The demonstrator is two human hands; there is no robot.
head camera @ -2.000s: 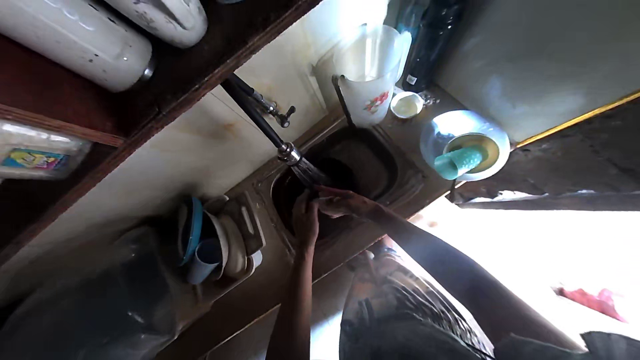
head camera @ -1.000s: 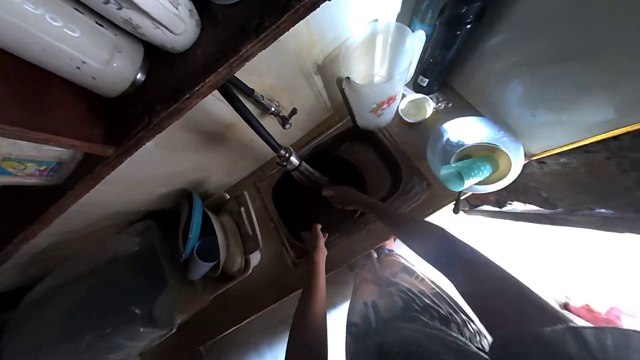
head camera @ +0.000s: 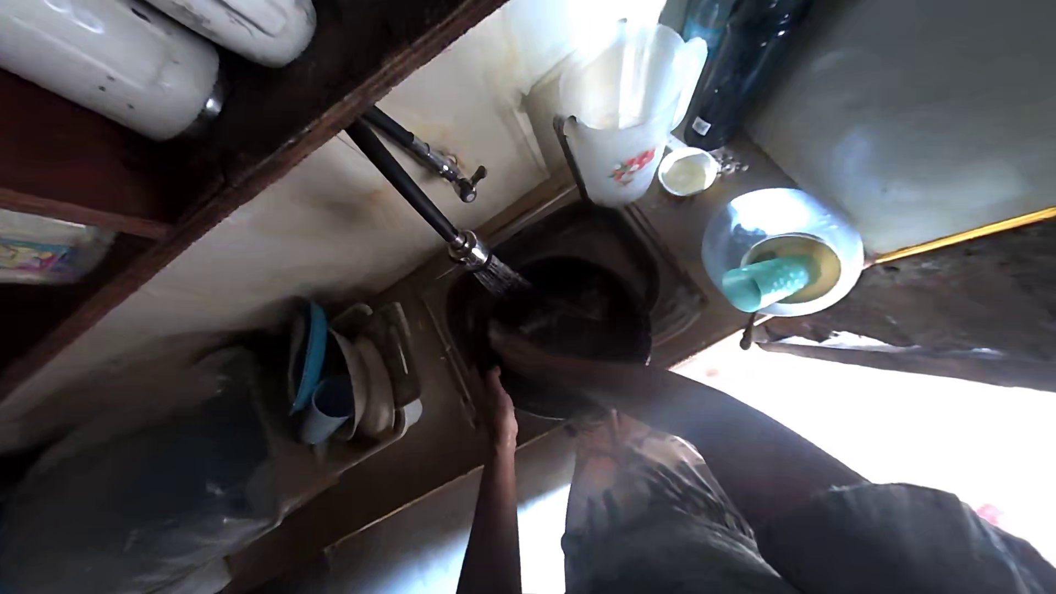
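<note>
Water runs from the faucet head [head camera: 472, 250] into a dark round pot or basin [head camera: 569, 313] that lies tilted in the sink [head camera: 681, 297]. My left hand [head camera: 500, 410] is at the near left rim of this vessel, fingers up against it; its grip is partly hidden. My right hand [head camera: 524, 346] reaches across the vessel's opening, dark and blurred, below the stream, and I cannot tell whether it holds anything.
A white pitcher with printed flowers [head camera: 631, 157] and a small white cup [head camera: 687, 172] stand behind the sink. Right of them is a metal pot [head camera: 742, 227] with a green tumbler [head camera: 767, 282]. A dish rack [head camera: 404, 355] holds dishes at left. A wooden shelf [head camera: 330, 124] overhangs with white flasks [head camera: 124, 62].
My hands, together under the faucet two seconds ago, have moved apart. The dark round vessel now shows plainly in the sink, with my left hand at its rim and my right arm across it.
</note>
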